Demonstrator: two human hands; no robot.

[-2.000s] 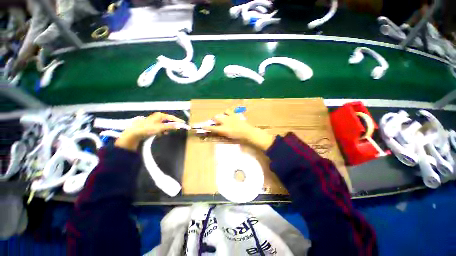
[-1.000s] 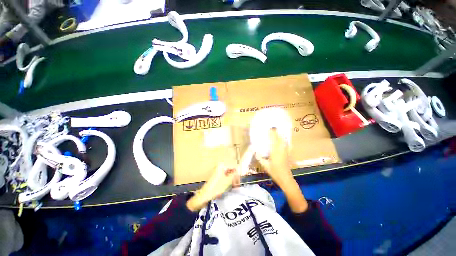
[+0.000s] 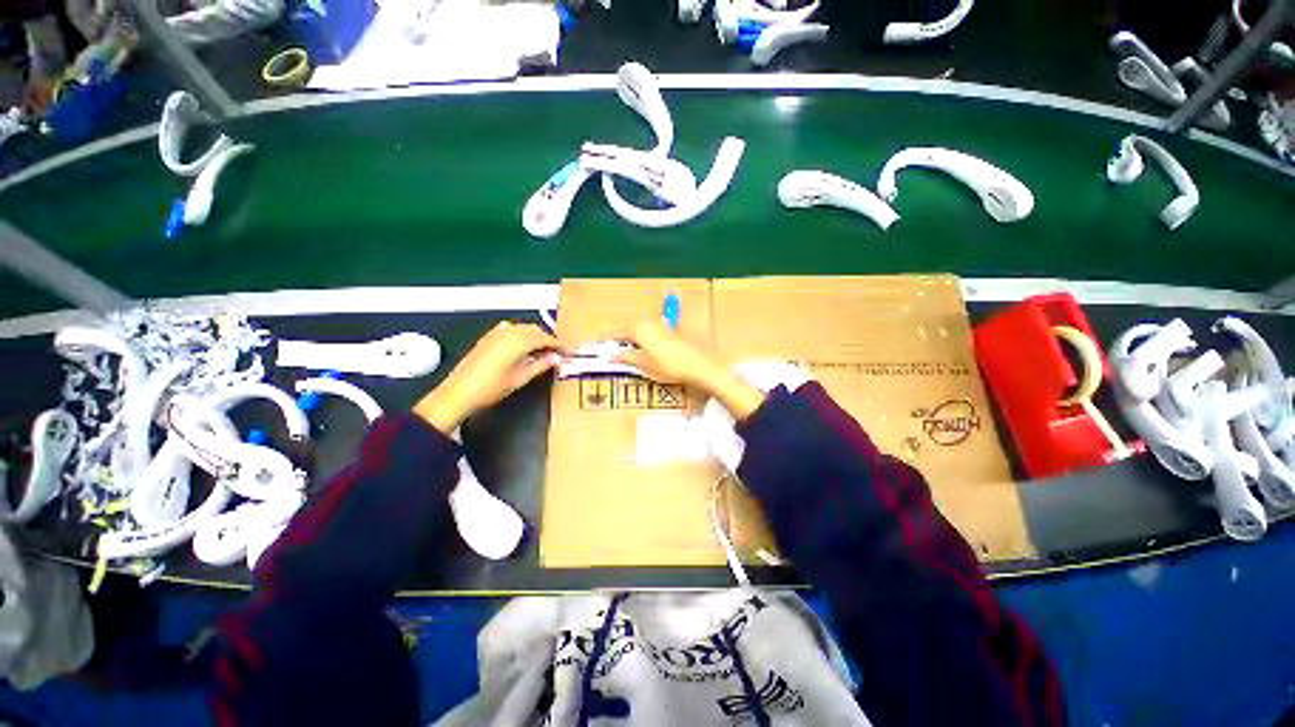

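Observation:
My left hand (image 3: 500, 364) and my right hand (image 3: 673, 364) are both at a white curved shell (image 3: 594, 361) at the upper left of the cardboard mat (image 3: 866, 426). The shell's other rounded half (image 3: 487, 523) shows below my left forearm. A blue battery piece (image 3: 672, 308) sticks out above my right hand. The white tape roll (image 3: 760, 376) is mostly hidden behind my right hand and sleeve. A thin white strip (image 3: 729, 526) curls down to the mat's front edge. My fingertips are too small to make out fine detail.
Loose white shells (image 3: 213, 469) and scraps (image 3: 192, 355) lie at left. A red tape dispenser (image 3: 1037, 398) stands right of the mat, with more shells (image 3: 1207, 412) beyond it. The green conveyor (image 3: 426, 171) carries several white units. The bench's front edge borders a blue floor.
Both hands have moved from the tape roll near the front edge up to the shell. The roll has shifted or is now covered, and a curled strip shows. The camera view has also shifted.

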